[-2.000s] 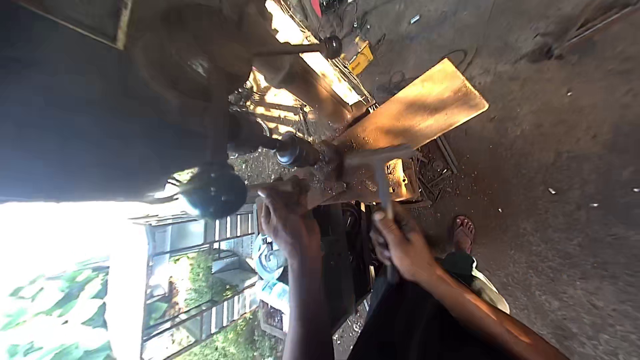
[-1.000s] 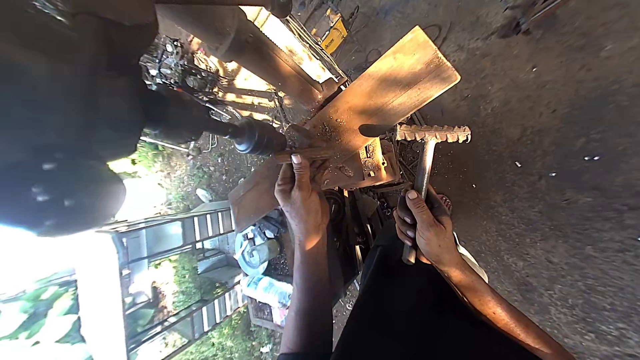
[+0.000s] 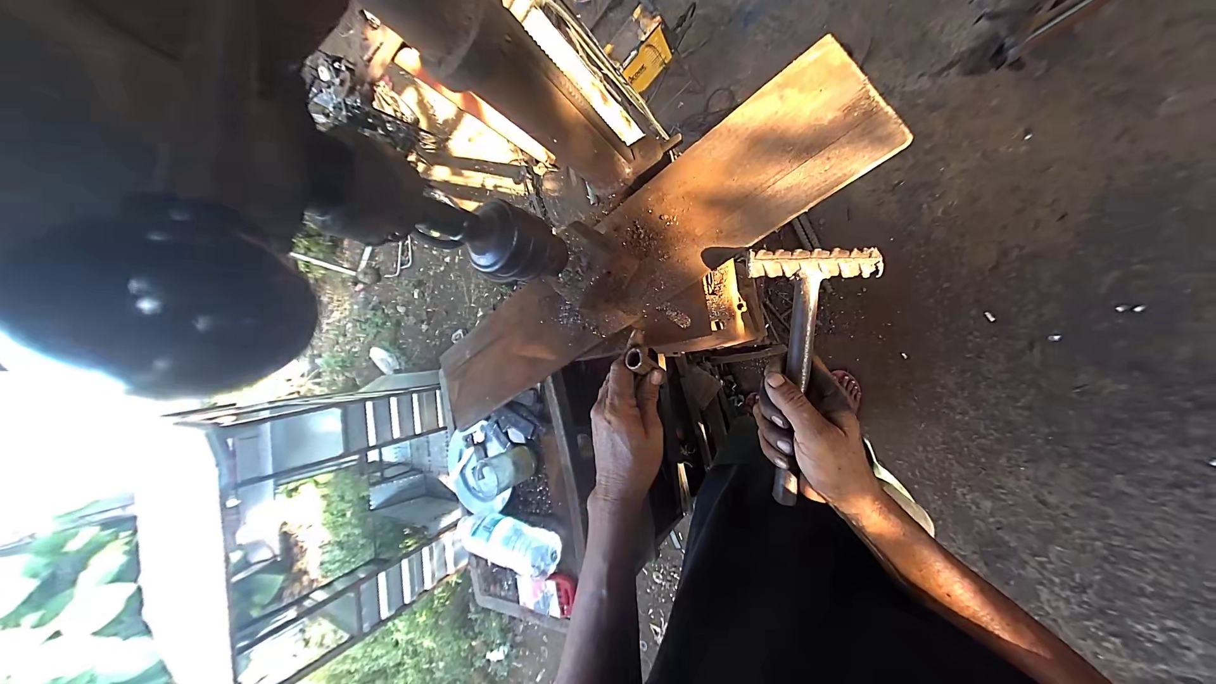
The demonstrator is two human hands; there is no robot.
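Note:
My right hand (image 3: 815,427) grips the round metal handle of a T-shaped hammer (image 3: 815,264), whose head is a piece of ribbed bar. Between the fingertips of my left hand (image 3: 629,427) is a short metal tube (image 3: 639,359), its hollow end facing up. The tube is just beside the near edge of a long board (image 3: 760,142) strewn with metal shavings. Above the board, a drill press chuck (image 3: 513,242) comes in from the left, over a dark block-like part (image 3: 598,271); the shadow there hides its lower end.
A large dark ball knob (image 3: 157,294) looms at the left, near the camera. The drill press column (image 3: 532,85) rises behind the board. A plastic bottle (image 3: 511,543) and a round container with a jar (image 3: 503,472) stand at lower left. A yellow case (image 3: 648,57) lies on the ground beyond.
My left hand has drawn back from beneath the chuck with the tube. The hammer, earlier with its head near the chuck, has moved right and is held clear of the board.

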